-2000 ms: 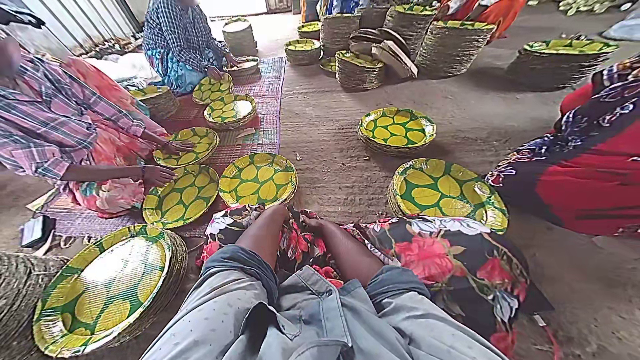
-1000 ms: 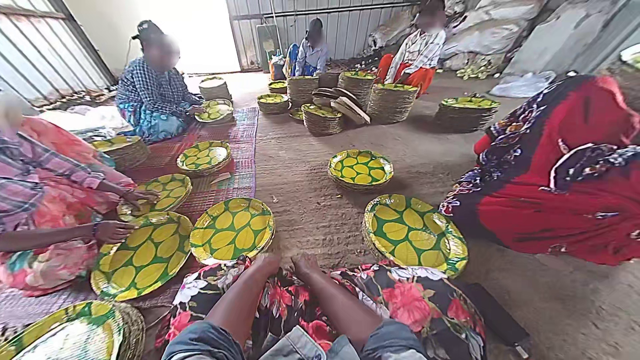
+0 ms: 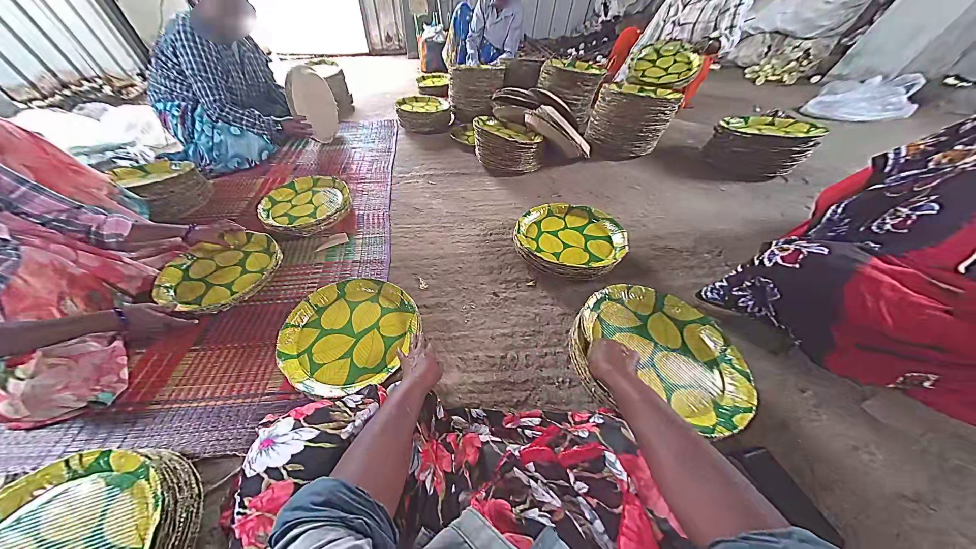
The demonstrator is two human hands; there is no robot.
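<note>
At the right edge of a leaf-patterned plate (image 3: pixel 347 335), my left hand (image 3: pixel 419 364) touches the rim; whether its fingers grip it is hard to tell. My right hand (image 3: pixel 612 360) lies on the left part of the top plate of a tilted stack (image 3: pixel 686 366), fingers partly hidden. Both plates are round, green with yellow leaves, and shiny. Beyond my hands, a smaller stack of such plates (image 3: pixel 572 240) stands on the ground. Floral cloth (image 3: pixel 526 473) covers my lap below my forearms.
At left, a co-worker's hands (image 3: pixel 156 320) are at another plate (image 3: pixel 217 271) over a woven mat (image 3: pixel 328 263). A big plate stack (image 3: pixel 84 496) leans at lower left. Red and dark cloth (image 3: pixel 877 305) lies at right. Tall plate stacks (image 3: pixel 633 122) stand farther back.
My hands have moved apart from near each other over my lap, the left to the left plate and the right onto the right stack. The co-worker at left has lifted a plate.
</note>
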